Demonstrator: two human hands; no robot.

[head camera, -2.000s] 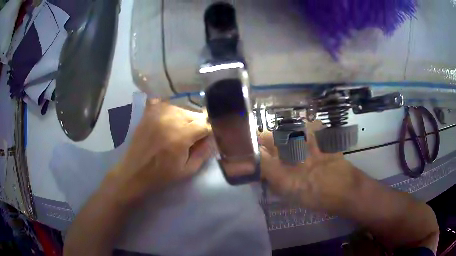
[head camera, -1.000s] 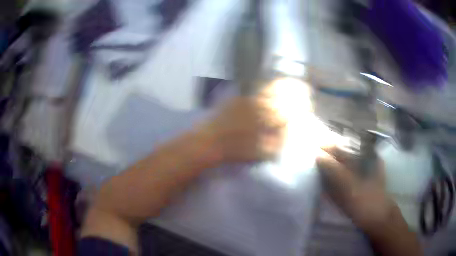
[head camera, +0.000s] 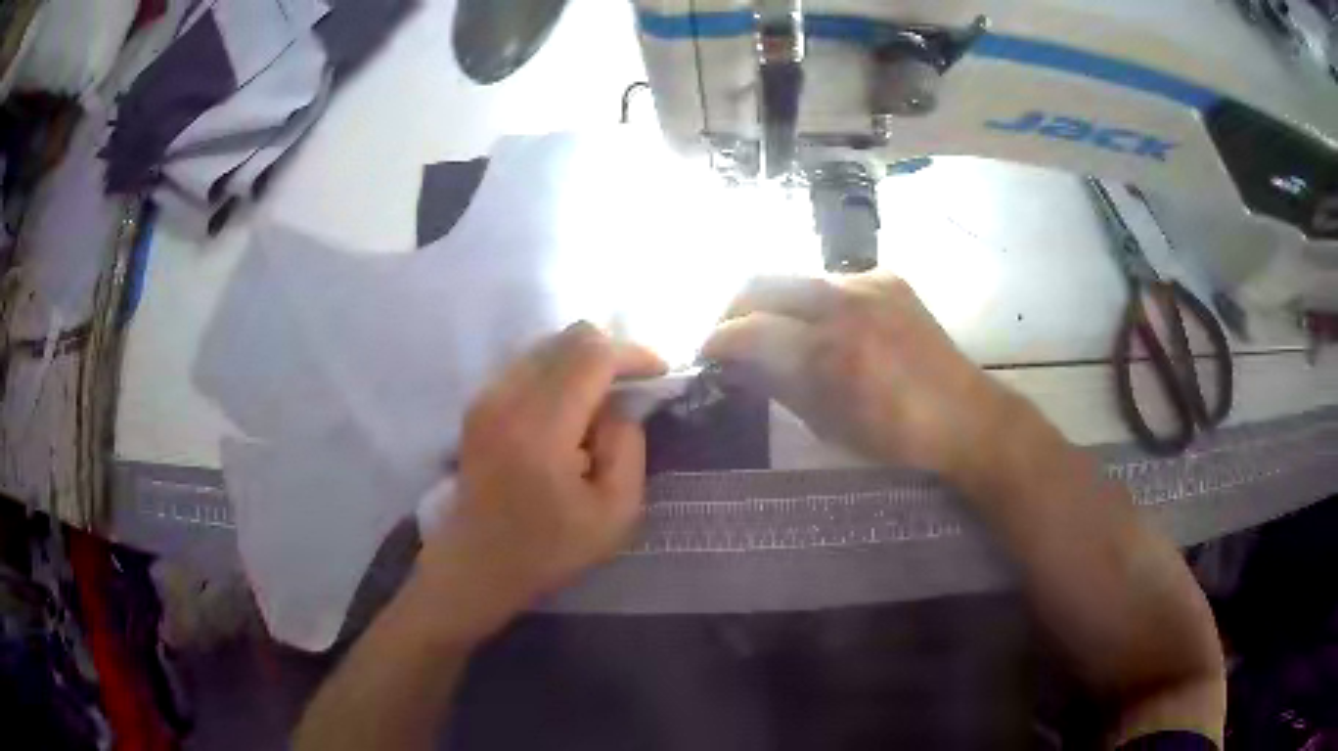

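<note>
A large pale lavender-grey garment panel [head camera: 360, 330] lies on the white table, its lower left corner over the ruled front edge. My left hand [head camera: 550, 455] pinches the panel's folded edge between thumb and fingers, in front of the machine needle area. My right hand [head camera: 836, 352] pinches the same edge from the right, its fingertips close to my left fingertips. A dark purple piece [head camera: 716, 434] lies below the pinched edge, partly under my hands. Another dark purple piece [head camera: 448, 201] shows behind the panel. Bright glare hides detail at the fingertips and needle.
The white sewing machine head [head camera: 939, 88] with blue stripe stands above my hands. Scissors [head camera: 1170, 360] lie to the right. Stacked cut pieces [head camera: 242, 103] lie upper left, beside a dark oval object [head camera: 503, 33]. The grey ruled edge [head camera: 851, 514] runs along the front.
The view has shifted and cleared, showing more of the machine. Both hands have moved from beneath the machine head towards the table's front edge, with the panel's edge between them.
</note>
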